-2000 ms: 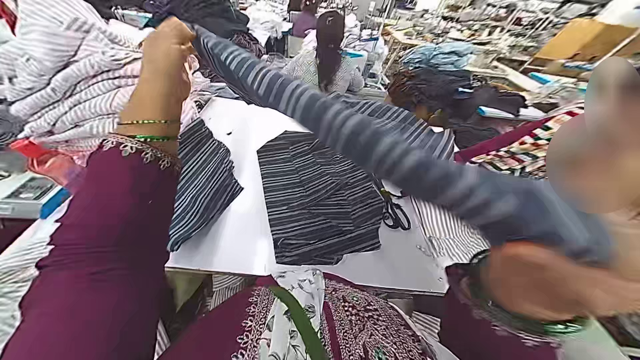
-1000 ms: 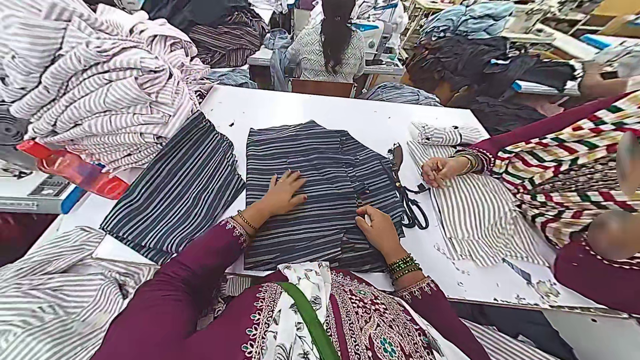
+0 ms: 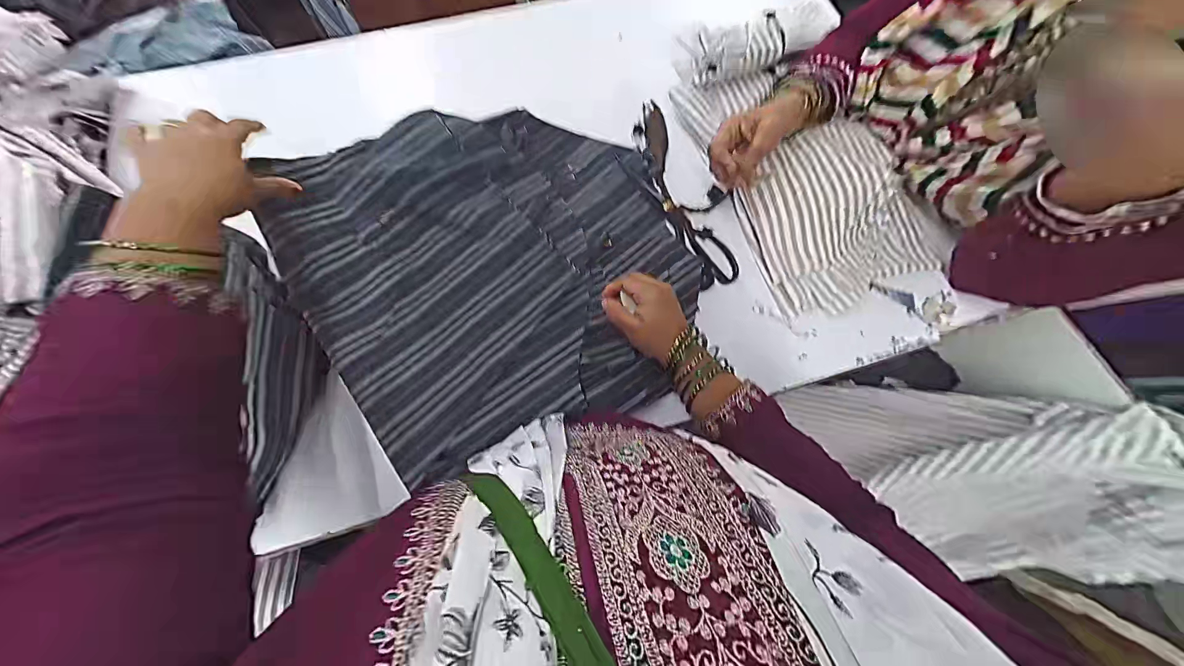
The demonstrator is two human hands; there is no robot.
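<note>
A dark striped garment [image 3: 444,268] lies spread on the white table [image 3: 518,65], with a buttoned placket right of its middle. My left hand [image 3: 190,171] is at its upper left corner, fingers spread, thumb close to the edge; whether it touches the cloth is unclear. Over the lower right part is my right hand [image 3: 647,314], fingers curled, thumb against forefinger; any cloth pinched there cannot be made out. Black-handled scissors [image 3: 689,217] lie along the garment's right edge. Another dark striped piece [image 3: 282,370] sits partly beneath the left edge.
A co-worker's hand [image 3: 758,134] rests near folded brown-and-white striped cloth [image 3: 823,203] at the right. Light striped cloth [image 3: 1017,462] lies below the table's right edge. Whitish garments [image 3: 46,194] are heaped at the far left, with blue-grey cloth [image 3: 162,37] at the back left.
The dark garment was swung up in both hands, then lay on the table. My left hand has since moved from its middle to its upper left corner. The view has shifted down and turned.
</note>
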